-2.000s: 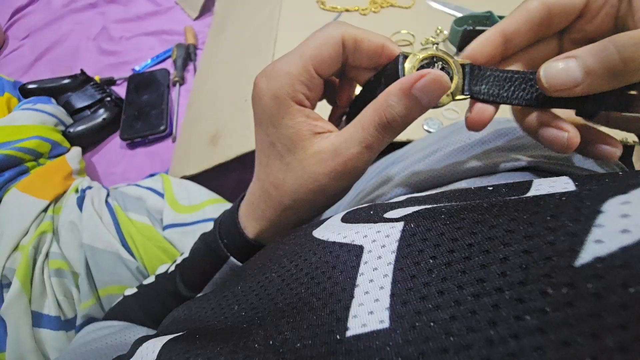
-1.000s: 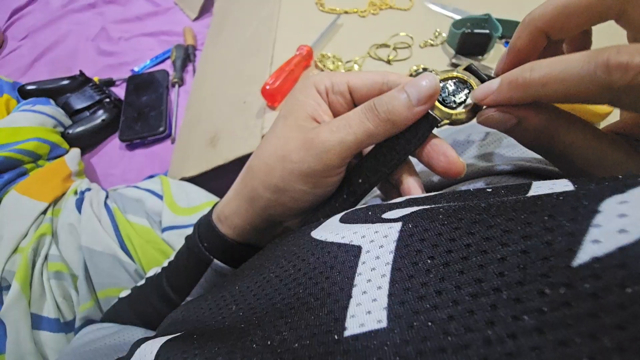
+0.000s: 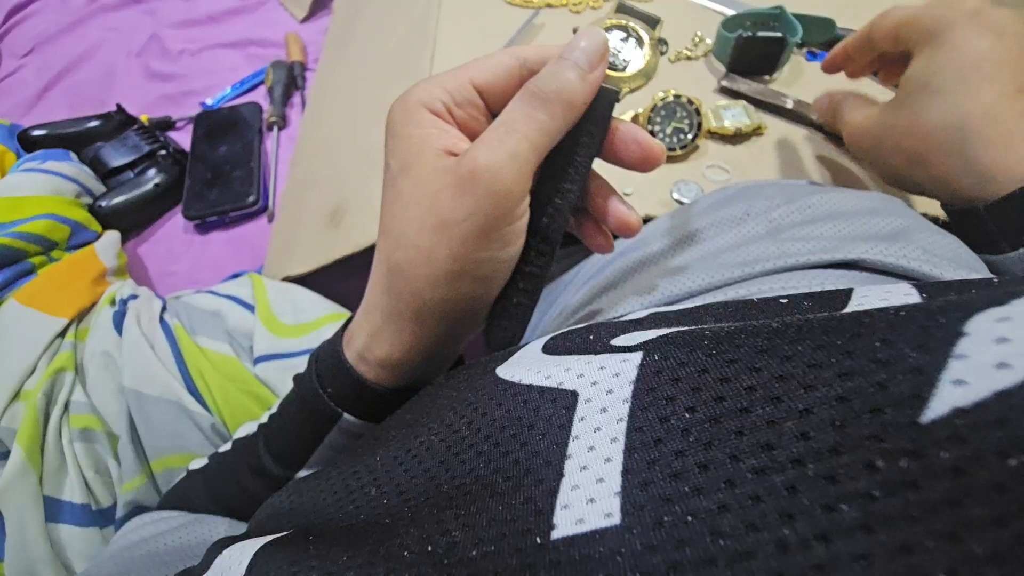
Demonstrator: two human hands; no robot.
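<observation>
My left hand [image 3: 480,176] holds a gold-coloured wristwatch [image 3: 630,54] by its case edge and black strap [image 3: 560,192]; the case back is off and the movement shows. My right hand [image 3: 928,104], somewhat blurred, is over the cardboard at the right, its fingertips at the end of dark metal tweezers [image 3: 776,102]; whether it grips them I cannot tell. Between the hands lie a gold watch with a black dial [image 3: 674,122], a square gold watch [image 3: 732,118], a white ring [image 3: 716,171] and a small round metal disc [image 3: 686,191].
A smartwatch with green band [image 3: 756,53] and a small gold chain [image 3: 692,48] lie farther back on the cardboard [image 3: 352,152]. On the purple cloth at left are a black smartphone [image 3: 225,160], a game controller [image 3: 120,164] and a screwdriver [image 3: 277,104]. Patterned fabric [image 3: 200,344] lies nearer.
My right hand has moved right, away from the opened watch. My left hand still holds that watch, now raised a little. The black-dial and square watches have come into sight.
</observation>
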